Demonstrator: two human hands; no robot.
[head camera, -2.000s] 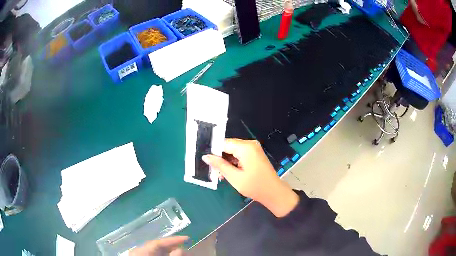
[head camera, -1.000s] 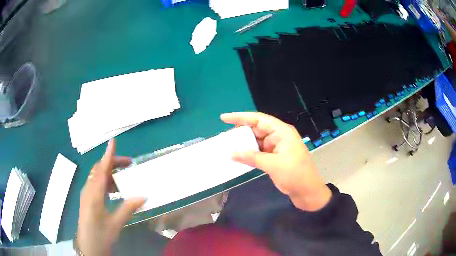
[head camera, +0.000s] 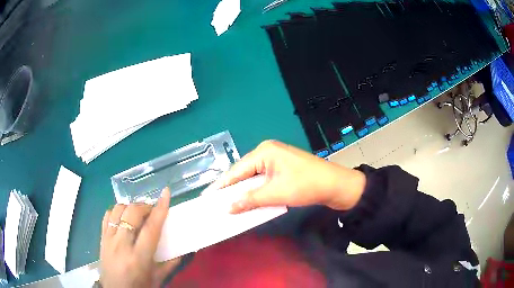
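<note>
A long white card (head camera: 220, 225) is held between both hands at the table's near edge, its plain face up. My right hand (head camera: 276, 177) pinches its right part. My left hand (head camera: 132, 230), with a ring, holds its left end. Clear bags (head camera: 174, 166) lie flat on the mat just beyond the card, partly covered by the hands. No black band shows on the card; its underside is hidden. A fanned stack of white cards (head camera: 135, 101) lies on the mat behind the bags.
A row of black bands (head camera: 383, 62) with blue end pieces lies at right. White scrap paper (head camera: 225, 16) is at the top. A clear tub (head camera: 16, 104), a single white card (head camera: 62, 219) and fanned white packs (head camera: 20, 233) are at left.
The card, first upright with a black band in my right hand, was turned to lie lengthwise, plain side up. Both hands now hold it, and it has come down beside the bags.
</note>
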